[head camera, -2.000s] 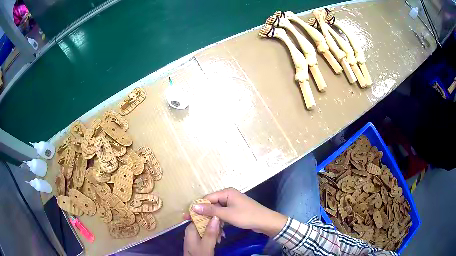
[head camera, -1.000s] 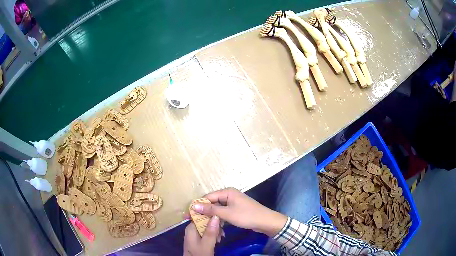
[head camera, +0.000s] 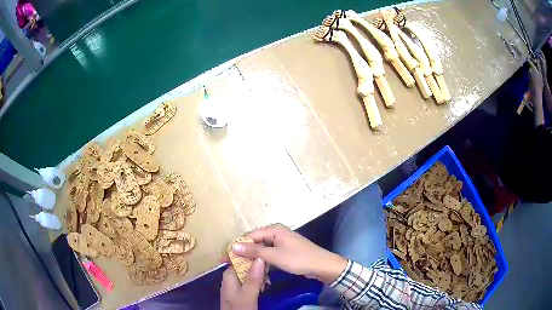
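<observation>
A tan grooved sole piece (head camera: 242, 264) is held between my two hands at the bench's near edge. My right hand (head camera: 284, 249) pinches it from the right, thumb on its face. My left hand (head camera: 242, 292) grips its lower part and is partly cut off by the bottom edge. Whether anything lies beneath the sole is hidden by my fingers. A heap of sole pieces (head camera: 148, 217) lies on the bench at left. A white glue bottle (head camera: 213, 118) with a greenish nozzle tip is on the bench beyond my hands.
Several pale figure legs (head camera: 365, 77) lie at the back right. A blue bin (head camera: 501, 272) of sole pieces stands right of my lap. White bottles (head camera: 45, 198), a black slab (head camera: 74, 272) and a pink-red strip (head camera: 98, 276) are at left. Another person's arm (head camera: 536, 91) is far right.
My hands keep nearly the same hold on the sole piece. At the far right, the other person's arms have come into view.
</observation>
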